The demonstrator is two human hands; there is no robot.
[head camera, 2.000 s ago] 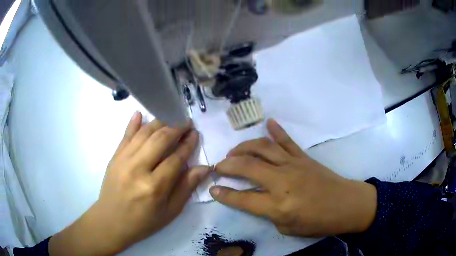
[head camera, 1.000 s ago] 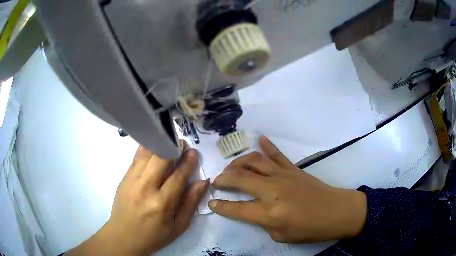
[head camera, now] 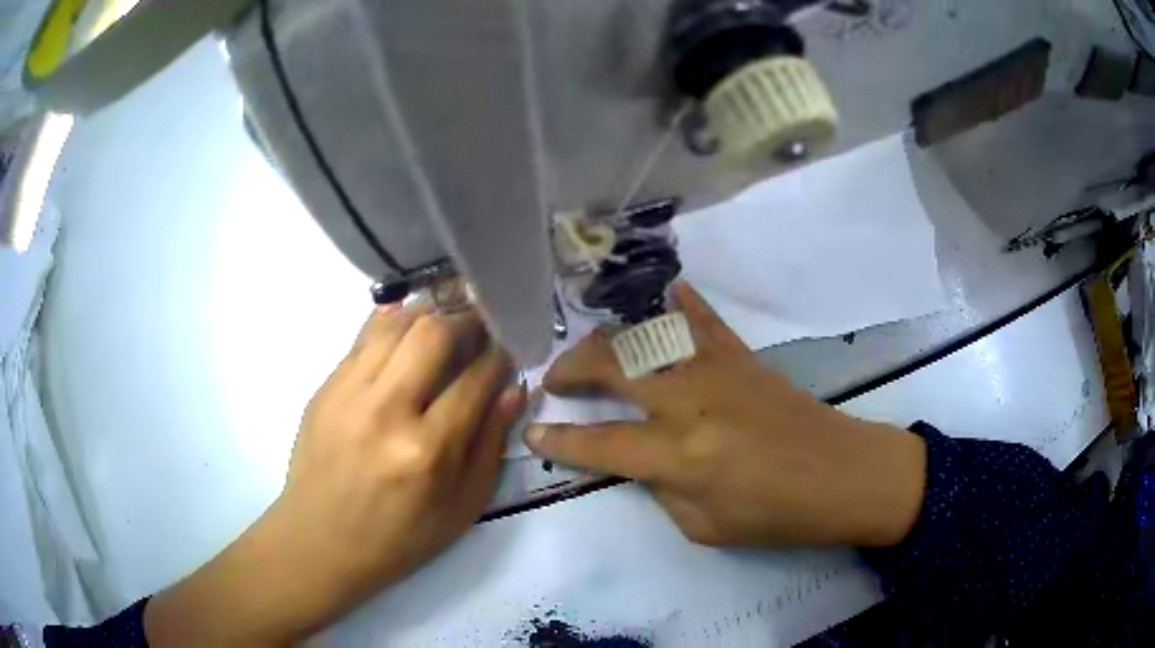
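Note:
A white cut panel point(head camera: 823, 253) lies flat under the head of the industrial sewing machine point(head camera: 418, 139), with its wide part to the right. Its narrow near end shows between my two hands. My left hand point(head camera: 405, 443) presses on the fabric left of the needle area, fingertips partly behind the machine head. My right hand point(head camera: 722, 430) pinches the near end of the panel with thumb and index finger. The needle and presser foot are mostly hidden by the head. Cream ribbed tension dials point(head camera: 655, 344) stand above my right fingers.
Loose white fabric pieces point(head camera: 32, 418) lie at the table's left edge. A bright lamp strip point(head camera: 41, 180) is at upper left. A yellow-orange object point(head camera: 1111, 361) and dark tangled items are at the right. A worn dark patch point(head camera: 570, 633) shows at the front edge.
The view has shifted. The panel has moved away from me under the head, its near end now shorter. My hands have moved closer to the needle area with it.

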